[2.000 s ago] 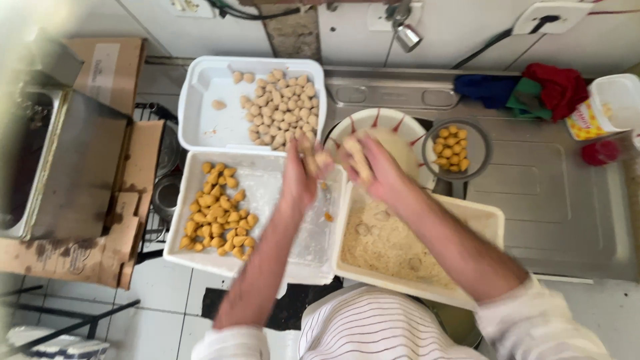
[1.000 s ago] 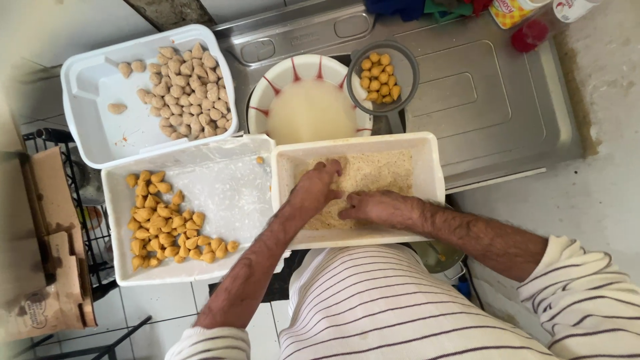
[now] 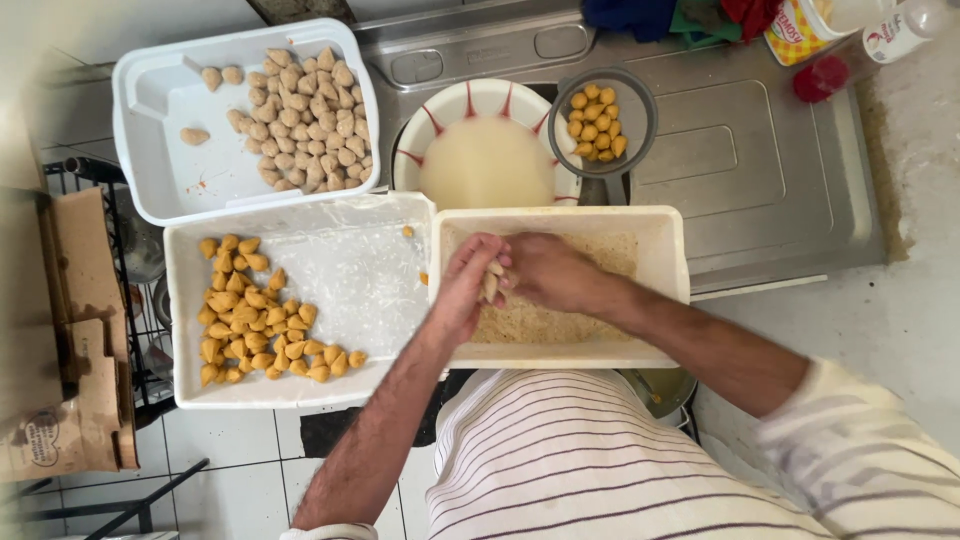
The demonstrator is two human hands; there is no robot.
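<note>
My left hand [image 3: 474, 281] is cupped over the breadcrumb tub [image 3: 559, 358], holding several crumb-coated dough pieces [image 3: 492, 280]. Against it, my right hand [image 3: 544, 270] has bent fingers; its palm side is hidden, so what it holds does not show. Fine crumbs [image 3: 525, 322] cover the tub's bottom. Behind the tub stands a bowl of cloudy pale liquid [image 3: 487, 161], and a grey strainer [image 3: 651, 135] with yellow teardrop-shaped dough pieces [image 3: 592, 124] rests at its right rim. More yellow pieces [image 3: 247, 322] lie in the white tray [image 3: 176, 315] at left.
A pale plastic tub [image 3: 124, 127] at the back left holds many crumb-coated pieces [image 3: 315, 124]. The steel sink top [image 3: 720, 150] extends right, with cloths [image 3: 637, 15], a yellow-labelled container [image 3: 799, 34] and a red-capped bottle [image 3: 821, 79] at its back. Cardboard [image 3: 94, 360] lies at far left.
Both hands were down in the crumbs a second ago; now they are together, with coated pieces visible in my left hand. Two seconds ago they were apart, each with pieces, near the bowl.
</note>
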